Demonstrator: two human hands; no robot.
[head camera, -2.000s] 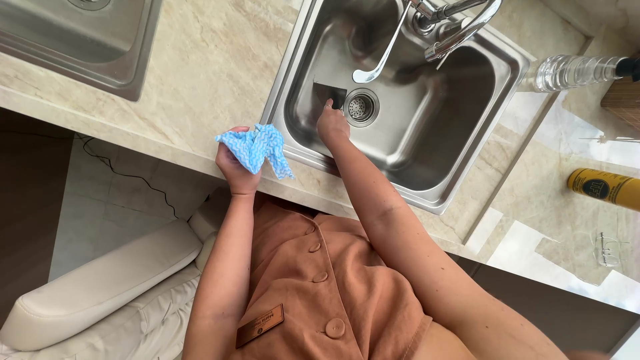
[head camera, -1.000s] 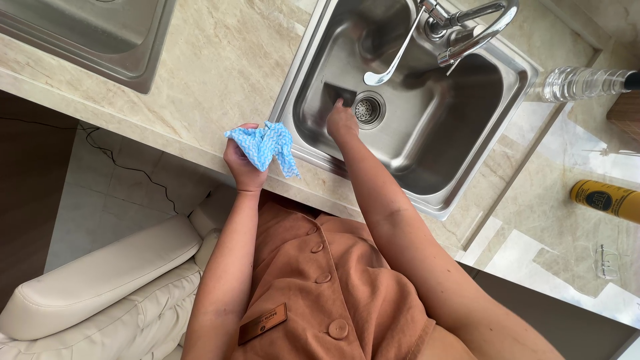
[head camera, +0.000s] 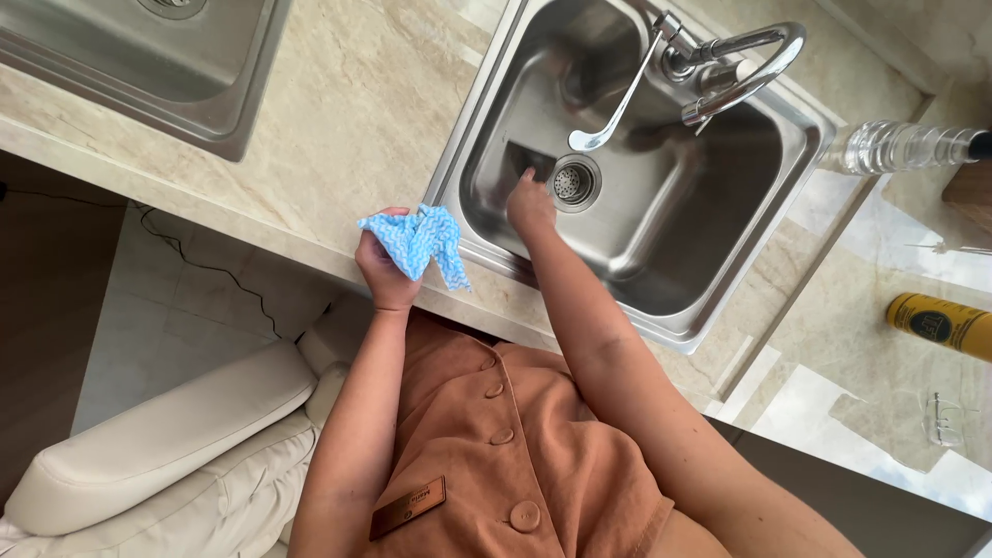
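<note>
My left hand (head camera: 385, 267) is closed around a crumpled blue-and-white wavy-patterned cloth (head camera: 415, 240) above the counter's front edge. Inside the stainless steel sink (head camera: 659, 291), my right hand (head camera: 532, 203) reaches down just left of the drain strainer (head camera: 574, 183), a finger pointing forward. A dark, flat, angular patch (head camera: 525, 159) lies by its fingertips; whether it is a thin object or a reflection, and whether the fingers grip it, I cannot tell. The chrome faucet (head camera: 763, 74) and its long lever (head camera: 620, 112) stand over the basin's far side.
A second steel sink (head camera: 232, 116) is set in the marble-patterned counter (head camera: 341, 132) at upper left. To the right are a clear ribbed bottle (head camera: 891, 147) and a yellow can (head camera: 942, 324) lying on its side in this view. A cream padded chair (head camera: 170, 434) stands at lower left.
</note>
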